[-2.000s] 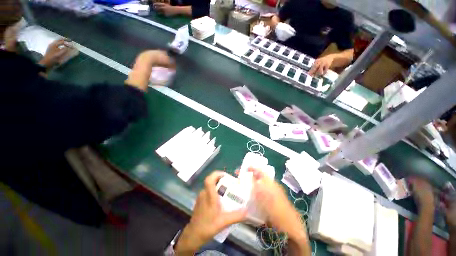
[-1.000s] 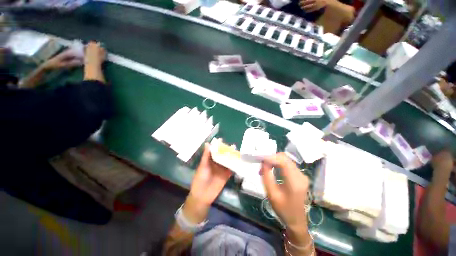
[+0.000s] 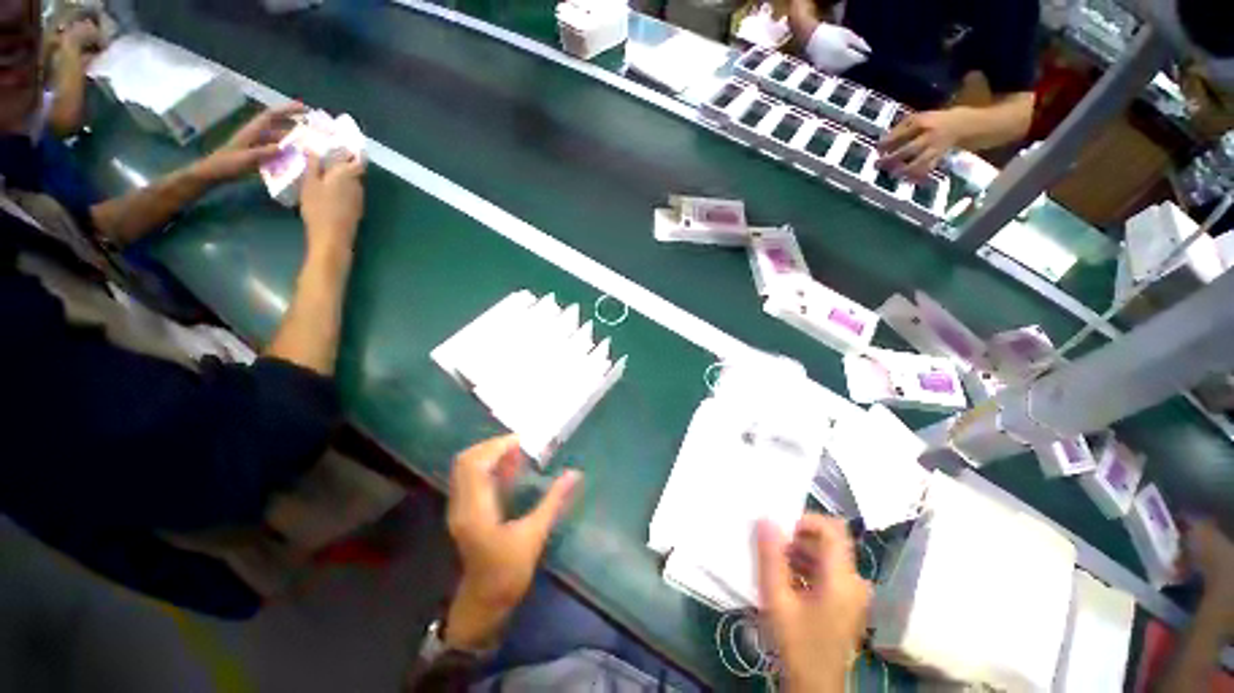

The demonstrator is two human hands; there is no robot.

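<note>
My left hand [image 3: 504,535] is open and empty, fingers apart, just below the finished white packs. The white packs [image 3: 531,368] stand in a fanned, zigzag row on the green belt. My right hand [image 3: 816,596] is over the lower right edge of the flat white pile [image 3: 747,467], fingers curled; whether it grips a sheet cannot be told. Thin white leaflets [image 3: 877,464] lie right of that pile. Rubber bands [image 3: 742,644] lie beside my right hand, partly hidden by it.
Large white stacks [image 3: 981,582] stand at the right. Purple-printed cartons [image 3: 826,314] lie beyond the metal strip [image 3: 501,237]. A grey post [image 3: 1150,355] slants in at right. A worker at left holds cartons [image 3: 314,152]. Another person's hand touches the slotted tray [image 3: 812,136].
The carton that my hands held is gone from them. My left hand has moved left, near the fanned packs, and opened. My right hand has lowered. The worker at left now holds purple-printed cartons.
</note>
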